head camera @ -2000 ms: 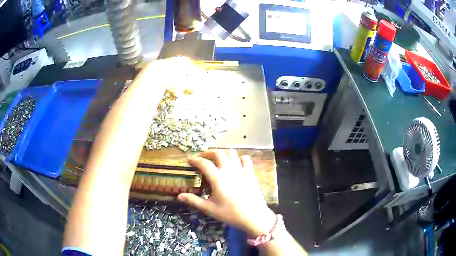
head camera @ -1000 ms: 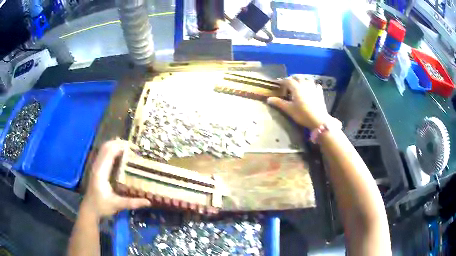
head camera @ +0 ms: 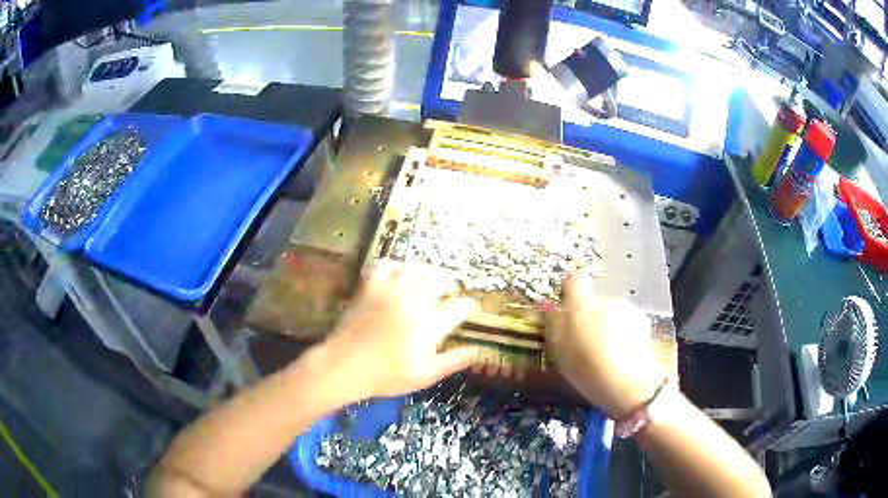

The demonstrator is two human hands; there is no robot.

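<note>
The near loading fixture lies at the front edge of the plate, its reddish teeth toward me, partly covered by my hands. My left hand grips its left end, thumb on the near side and fingers on top. My right hand is over its right end, fingertips by the clamp bar; its grip is blurred. A heap of silver-white connectors lies behind the fixture. The near blue tray below holds many connectors. Small blurred bits show between the teeth and this tray.
A second fixture lies at the plate's far end below the dark machine head. A brass-coloured guide rail borders the heap's left. Side blue trays stand left. Spray cans and a white fan stand right.
The second fixture has moved from the plate's right to the far end below the head. My right hand has left it and come to the near fixture. The view has shifted left.
</note>
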